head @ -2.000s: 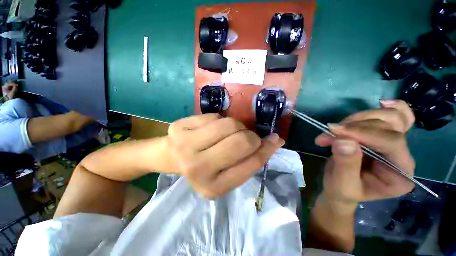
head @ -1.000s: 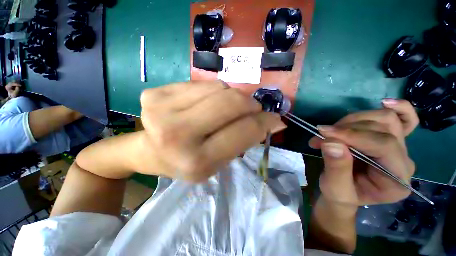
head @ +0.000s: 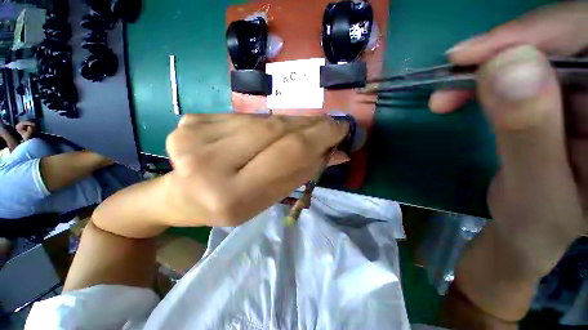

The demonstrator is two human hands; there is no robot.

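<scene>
A reddish-brown fixture board (head: 242,103) lies in front of me with a white paper label (head: 295,84) at its centre. Two glossy black housings (head: 347,31) sit at its far end, each beside a matte black block (head: 343,75). My left hand (head: 251,164) covers the near-left part of the board. It holds a thin dark stick with a tan end (head: 298,211), its fingertips at the near-right housing (head: 349,132), which is mostly hidden. My right hand (head: 529,109) is large and close to the camera, gripping tweezers (head: 425,80) whose tips are over the board's right side.
A short white strip (head: 174,84) lies on the green mat at left. Many black housings (head: 58,61) stand on a dark grey surface further left. Another person's bare arm and blue clothing (head: 29,171) show at the left edge. White cloth covers my lap.
My right hand with the tweezers has come up and much closer to the camera. The stick's tan end has swung left. The board appears further left, and the loose housings at right are out of sight.
</scene>
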